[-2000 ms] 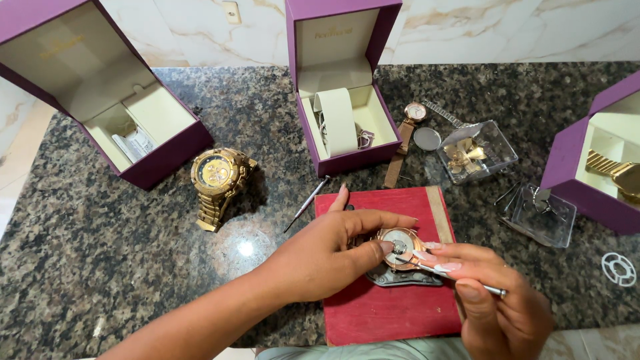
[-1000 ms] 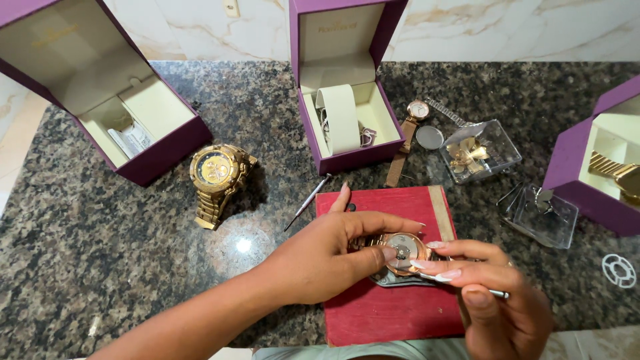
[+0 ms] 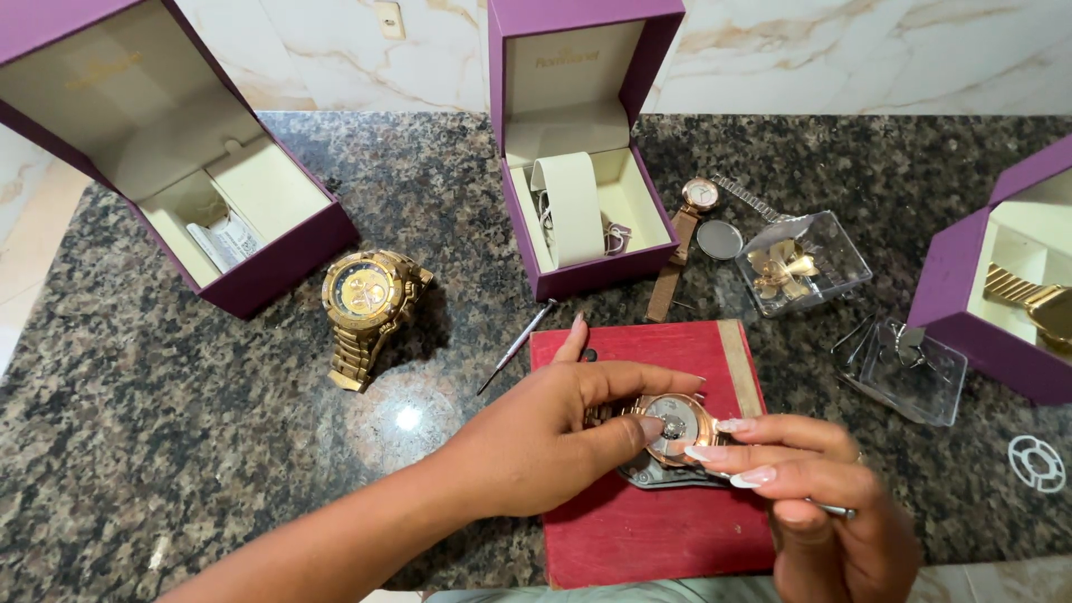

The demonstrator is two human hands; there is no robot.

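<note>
My left hand holds a rose-gold wristwatch, its thumb on the round inner face, where small metal parts show. Beneath the watch is a grey metal holder, partly hidden, on a red book-like board with a tan strip. My right hand grips a slim metal tool and rests its fingertips at the watch's right edge; the tool's tip is hidden. Left of the board lies a small screwdriver. A large gold-coloured wristwatch sits further left on the granite counter.
Purple boxes stand open at left, middle and right. Between the last two lie a watch with a brown strap, a metal disc, a clear box of gold-coloured pieces and a clear tray.
My right hand's fingers have shifted at the watch's edge, and the tool's shaft, which showed over the watch two seconds ago, is now mostly hidden by them. My left hand keeps its hold.
</note>
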